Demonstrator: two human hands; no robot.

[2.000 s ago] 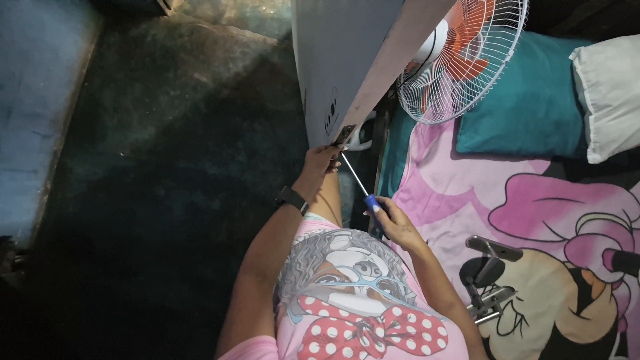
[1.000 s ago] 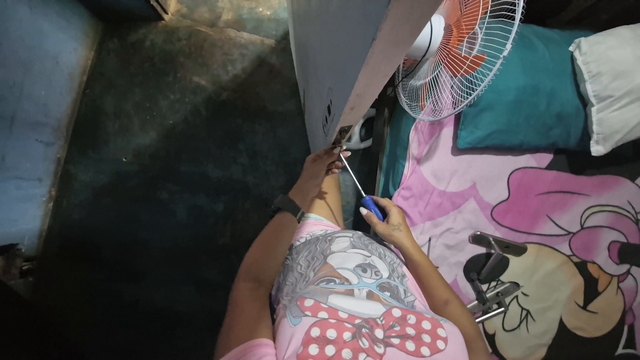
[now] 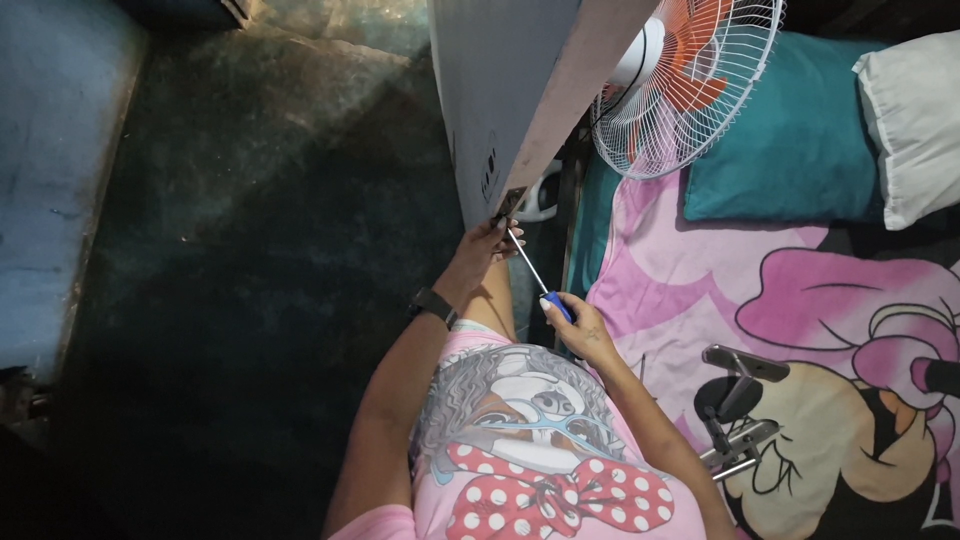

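My right hand [image 3: 585, 328] grips the blue handle of a screwdriver [image 3: 534, 268]. Its metal shaft slants up and left, and the tip reaches the fingers of my left hand [image 3: 484, 251]. Those fingers are at the edge of a tall grey panel [image 3: 510, 82], just below a small dark metal fitting [image 3: 512, 201] set in that narrow edge. What the left fingers pinch there is too small to tell. A dark wristband [image 3: 433, 306] is on my left wrist.
A white fan [image 3: 690, 82] with orange blades stands right of the panel. The bed's printed blanket [image 3: 660, 247] bears a teal pillow [image 3: 787, 135], a white pillow [image 3: 915, 127] and a metal folding stand [image 3: 739, 405]. Dark floor [image 3: 247, 262] lies left; a blue wall [image 3: 60, 150] borders it.
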